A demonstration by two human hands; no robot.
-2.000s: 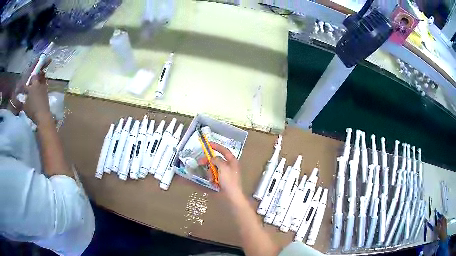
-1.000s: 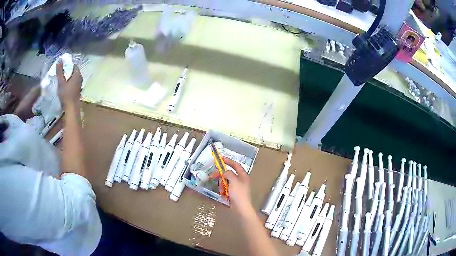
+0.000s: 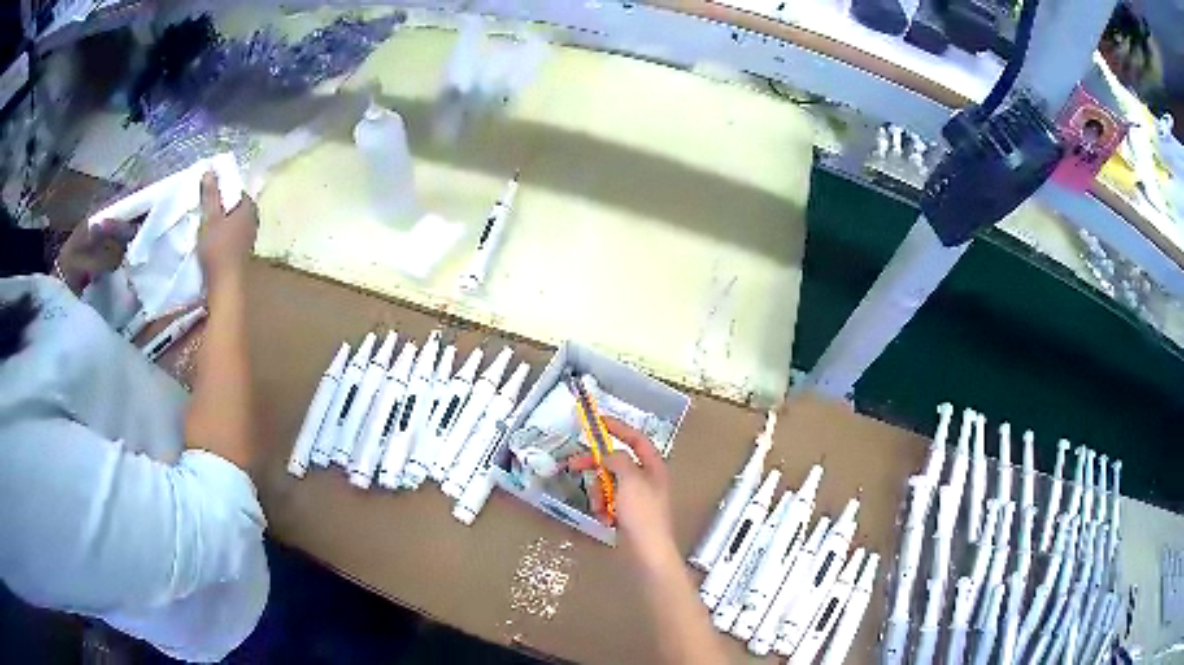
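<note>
My right hand (image 3: 632, 478) reaches up from the bottom edge over a small pale open box (image 3: 561, 520) and holds a yellow-orange utility knife (image 3: 595, 442). The knife lies slanted across whitish pieces in the box. My fingers partly hide the knife's lower end and the box's contents. My left hand is not in view. White tapered devices with dark panels (image 3: 409, 409) lie in a row left of the box, the nearest against its side. Another group (image 3: 779, 559) lies right of it.
Tiny bits (image 3: 540, 578) lie on the brown cardboard (image 3: 390, 546). Longer white sticks (image 3: 1006, 559) lie at right. The yellowish board (image 3: 623, 208) holds one device (image 3: 491, 234) and a translucent bottle (image 3: 386, 156). Another person (image 3: 117, 455) at left holds a white cloth (image 3: 175, 240). A grey post (image 3: 896, 299) rises at right.
The view has shifted, so the bench items appear further right and lower. My right hand stays at the box with the knife. The other person has changed from holding a device to spreading a white cloth.
</note>
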